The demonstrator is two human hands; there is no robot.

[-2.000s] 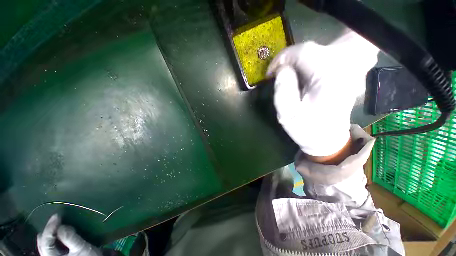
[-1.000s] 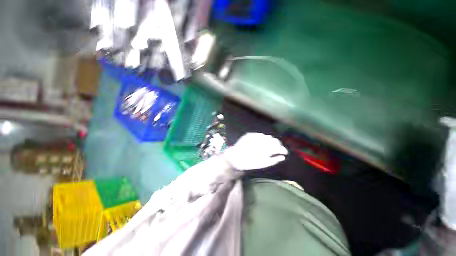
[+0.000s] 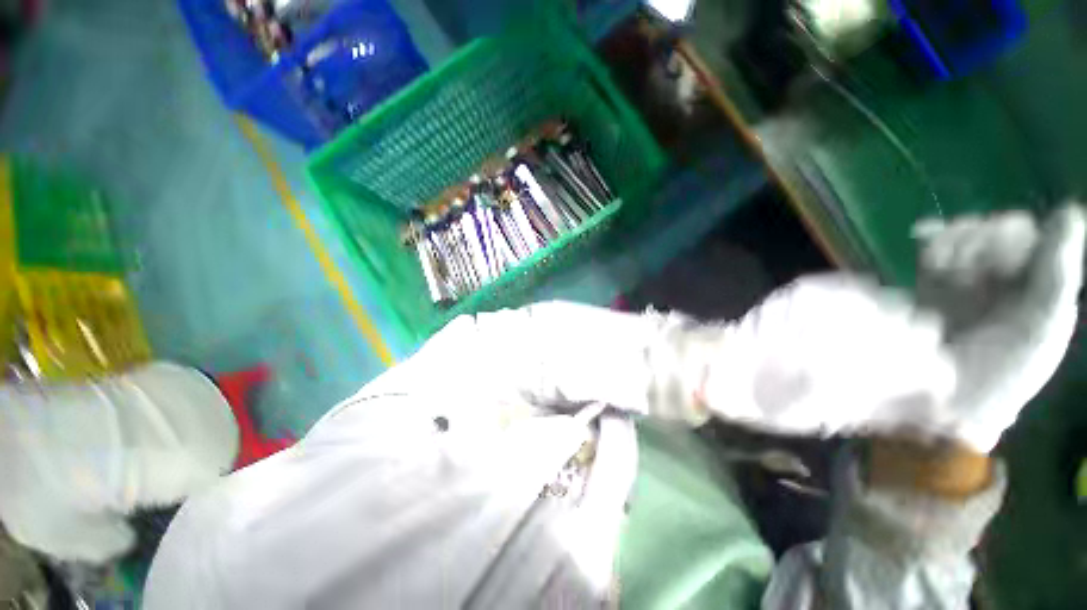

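My left hand (image 3: 834, 358), in a white glove, reaches right across my lap. Its blurred fingertips meet or overlap the palm side of my right hand (image 3: 1007, 316). My right hand, also gloved, points up at the right, over the bench's green mat (image 3: 870, 179), with thumb and fingers apart and no object visible in it. Bare skin shows at its wrist. The left fingers are too blurred to tell whether they grip anything. A thin pale wire (image 3: 884, 129) curves over the mat.
A green basket (image 3: 411, 131) beside the bench holds a row of silver units (image 3: 507, 226). Blue baskets (image 3: 304, 78) with metal parts stand beyond it. A blue bin (image 3: 963, 42) is at the upper right, a yellow basket (image 3: 84, 316) at left. Another person's pale sleeve (image 3: 119, 447) shows at lower left.
The view has swung from the bench and sponge stand to the left side and floor baskets. My left hand has moved right and my right hand is back in view beside it.
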